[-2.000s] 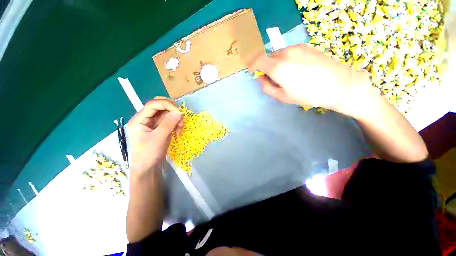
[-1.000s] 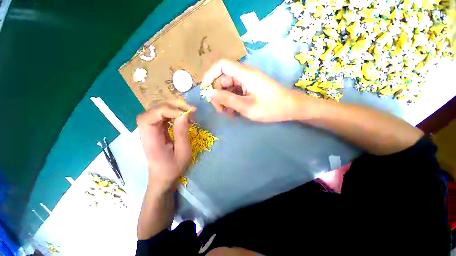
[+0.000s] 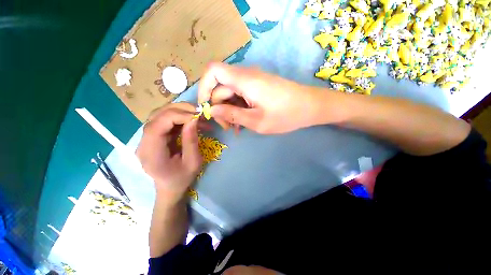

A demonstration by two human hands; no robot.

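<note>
My right hand (image 3: 264, 102) pinches a small yellow-and-white figure body (image 3: 206, 110) between thumb and fingertips. My left hand (image 3: 172, 145) meets it from the left, fingertips pinched on a thin small yellow part (image 3: 197, 115) at the body; whether the two are joined cannot be told. The pile of small yellow parts (image 3: 212, 149) lies below, partly hidden by my left hand. The cardboard (image 3: 156, 40) with a round white glue puddle (image 3: 175, 79) lies just beyond my hands. The large pile of figures (image 3: 398, 37) is at the upper right.
Dark tweezers (image 3: 112, 178) lie at the left, beside a small side heap of figures (image 3: 111, 207). White tape strips (image 3: 99, 128) cross the sheet edge and the green surface (image 3: 75, 156). The grey-blue work sheet (image 3: 280, 172) lies under my hands.
My right hand has come left from beside the cardboard, bringing the body to my left fingertips. My left hand has risen off the small pile. The view has shifted.
</note>
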